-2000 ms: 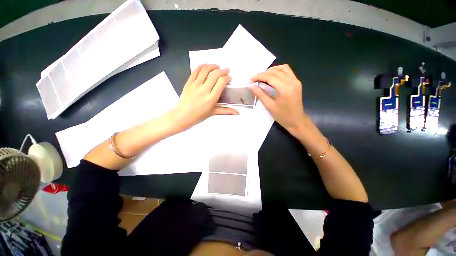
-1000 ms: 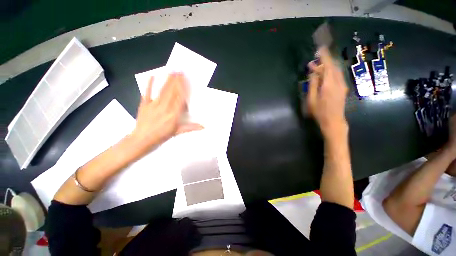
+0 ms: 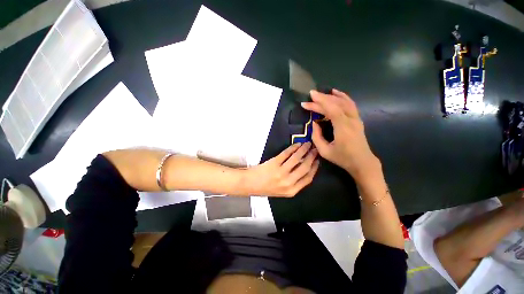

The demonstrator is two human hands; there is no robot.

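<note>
A blue module [image 3: 301, 138] with a gold edge lies in front of me, its lower part hidden under my left hand [image 3: 285, 172], whose fingers rest on it. My right hand [image 3: 339, 123] is at the module's upper end and holds a thin grey adhesive patch [image 3: 300, 78] at its fingertips, sticking out up and left. A dark block [image 3: 297, 117] shows beside the module's upper end. A sheet with grey patches [image 3: 228, 208] lies near my body, partly under my left forearm.
White backing sheets [image 3: 215, 97] overlap at centre left. A stack of patch sheets [image 3: 53, 77] lies upper left. Two modules [image 3: 454, 86] stand side by side at right, with a dark module pile [image 3: 513, 138] at the edge. A fan [image 3: 23, 207] is lower left; a co-worker's arm [image 3: 474, 247] is lower right.
My right hand has come back from the module row with a module, leaving two there, and still has the grey patch. My left hand has moved right from the white sheets onto the module.
</note>
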